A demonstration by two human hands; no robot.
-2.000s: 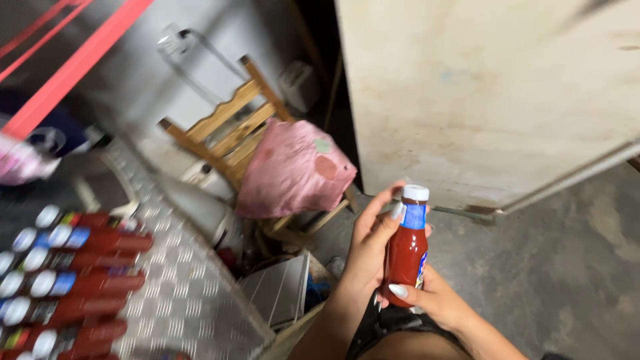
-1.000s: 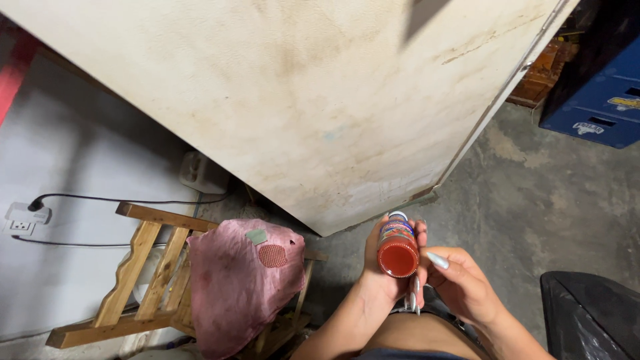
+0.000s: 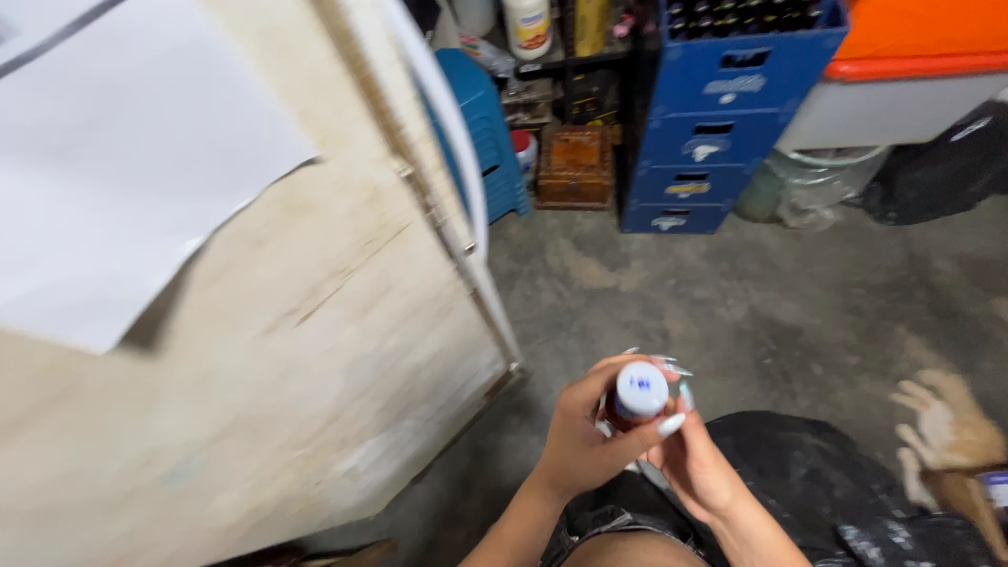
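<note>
A small bottle of red sauce with a white cap (image 3: 642, 390) points its cap up toward the camera, low in the head view and right of centre. My left hand (image 3: 584, 441) is wrapped around the bottle's body, its thumb across the near side just below the cap. My right hand (image 3: 693, 465) is at the bottle's right side, fingertips close to it; whether they grip it is hidden. Most of the bottle's body is covered by the fingers.
A large pale, stained panel (image 3: 378, 315) fills the left, with a white sheet (image 3: 118, 181) on it. Ahead stand a teal plastic stool (image 3: 480, 134), a wooden box (image 3: 575, 169) and stacked blue crates (image 3: 701, 150). A black plastic bag (image 3: 803, 465) and a dog's legs (image 3: 945, 425) are at right.
The bottle showed its base to the camera a second ago; now its white cap faces up. The view has swung right, away from the wooden chair with the pink cloth.
</note>
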